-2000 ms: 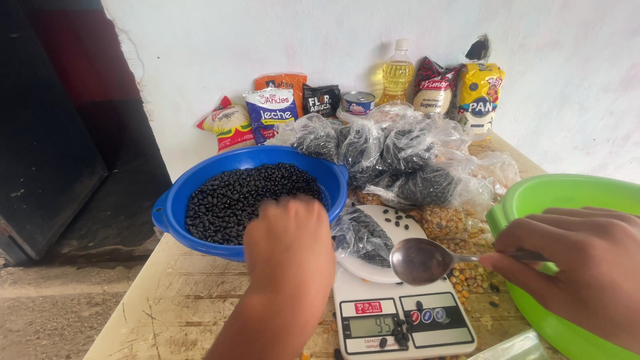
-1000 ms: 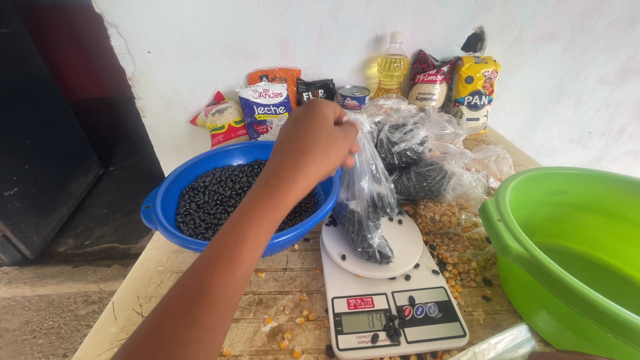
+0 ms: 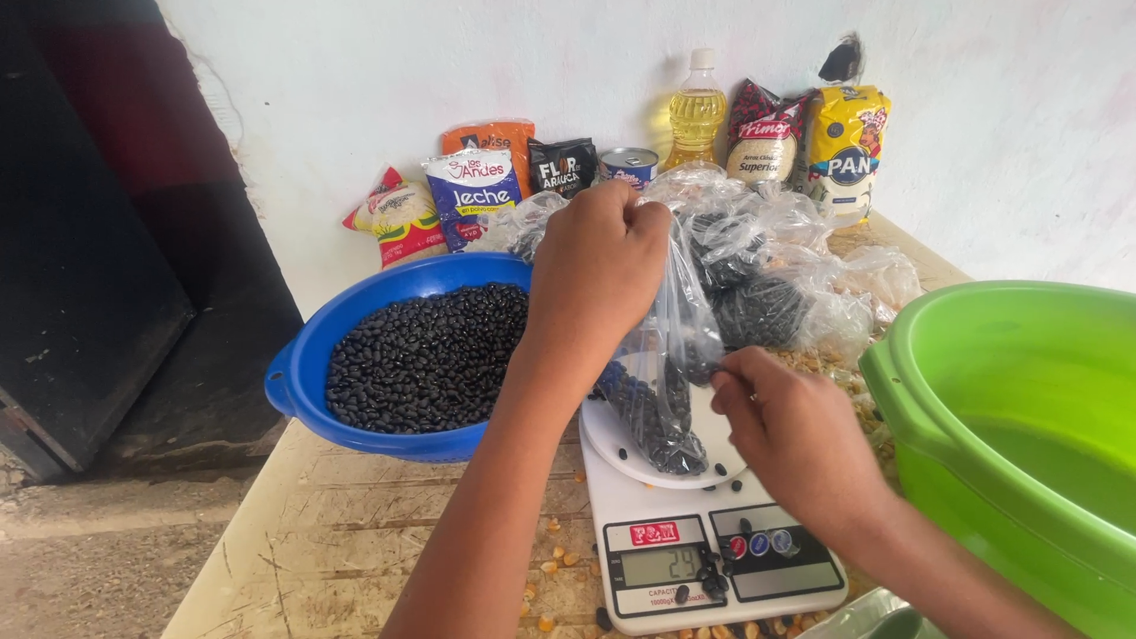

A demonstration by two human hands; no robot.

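Note:
My left hand [image 3: 608, 257] grips the gathered top of a clear plastic bag of black beans [image 3: 652, 422], which hangs with its bottom at the round white plate of a digital kitchen scale [image 3: 728, 577]. To the right of the bag, my right hand [image 3: 785, 426] has its thumb and fingers closed at the bag's side. Loose black beans lie on the scale's plate and display panel. Left of my left forearm is a blue plastic bowl [image 3: 293, 355] holding many black beans. A green plastic tub [image 3: 967, 453] stands at the right.
Tied clear bags of black beans [image 3: 763, 306] are heaped behind the scale. Corn kernels [image 3: 550, 564] are scattered on the worn table [image 3: 293, 532]. Along the wall stand packaged foods, a tin [image 3: 628, 167] and an oil bottle [image 3: 697, 115]. A doorway is at the left.
The metal spoon seen in my right hand two seconds ago is out of sight. My left hand went from the bowl to the bag's top. My right hand, out of view one second ago, is at the bag's side.

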